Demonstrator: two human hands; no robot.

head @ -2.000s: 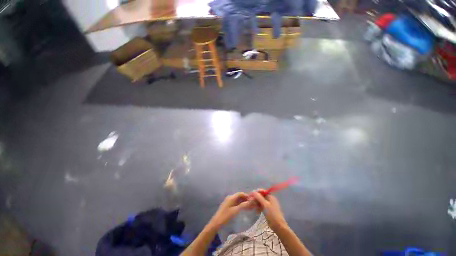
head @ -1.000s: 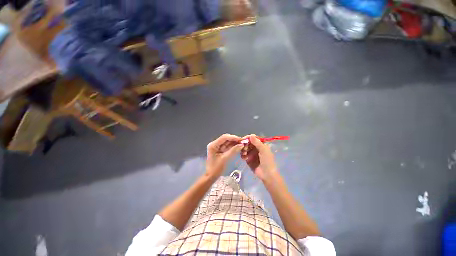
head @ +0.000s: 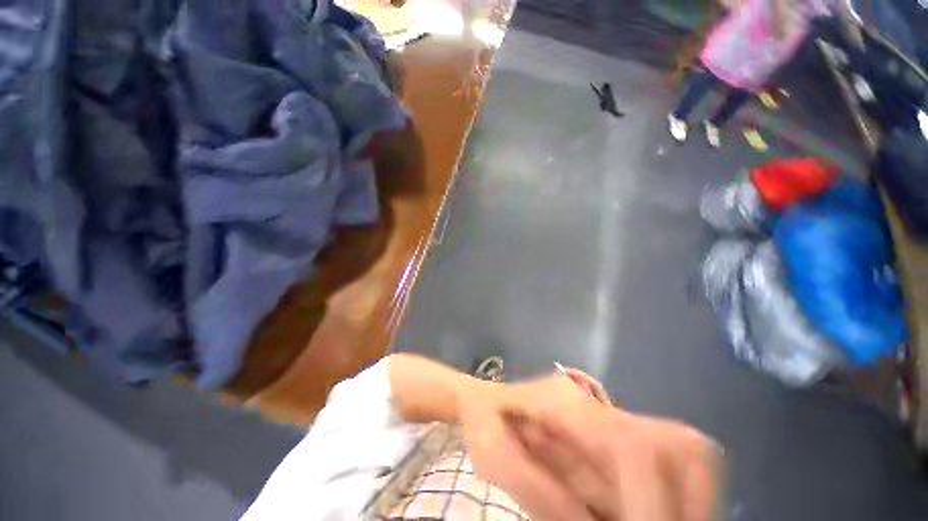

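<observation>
My left hand is large and blurred at the lower centre, reaching in from a white sleeve. Its fingers are smeared and I cannot tell whether it holds anything. Behind it, a few fingertips that look like my right hand show, with a small pale tip beside them; the rest of that hand is hidden. No red pencil shows. A big heap of blue-navy garment pieces hangs over the brown wooden table at the left.
The table's right edge runs down the left-centre, beside grey floor. At the right lie silvery bags, a bright blue bundle and a red one. A person in pink is at the far right. A dark scrap lies on the floor.
The view has turned and come close to the garment heap, which is now large at the left. My left hand has swung across to the right. The red pencil is no longer visible.
</observation>
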